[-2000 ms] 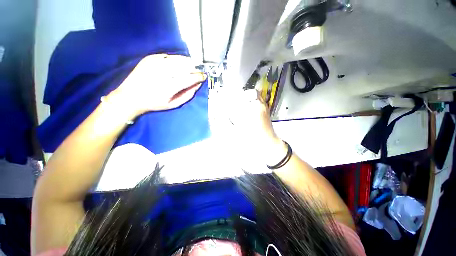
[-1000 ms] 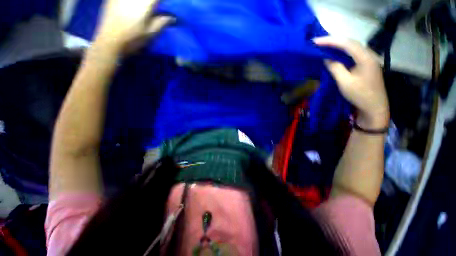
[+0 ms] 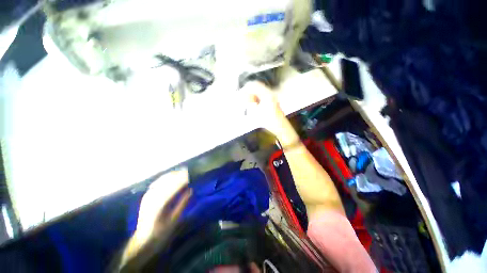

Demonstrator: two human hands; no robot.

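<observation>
Blue cloth (image 3: 229,194) lies crumpled over my lap, below the front edge of the white machine table. My left hand (image 3: 163,205) is at the cloth's left side, fingers bent; blur hides whether it grips the cloth. My right hand (image 3: 260,104) reaches to the right part of the table, beside a dark strip (image 3: 261,77). Glare hides its fingers and anything in them. The cream sewing machine (image 3: 181,32) with blue lettering stands behind. Black-handled scissors (image 3: 197,80) and yellow-handled snips (image 3: 174,96) lie in front of it.
A red basket rim (image 3: 283,181) and clear plastic bags (image 3: 374,168) are below the table at right. A dark flat rectangular object (image 3: 351,79) lies near the table's right end. Navy cloth (image 3: 438,106) is piled at far right.
The view has swung right. The blue cloth, first on the table and then lifted between both hands, is now on my lap. My right hand has moved away from it onto the table.
</observation>
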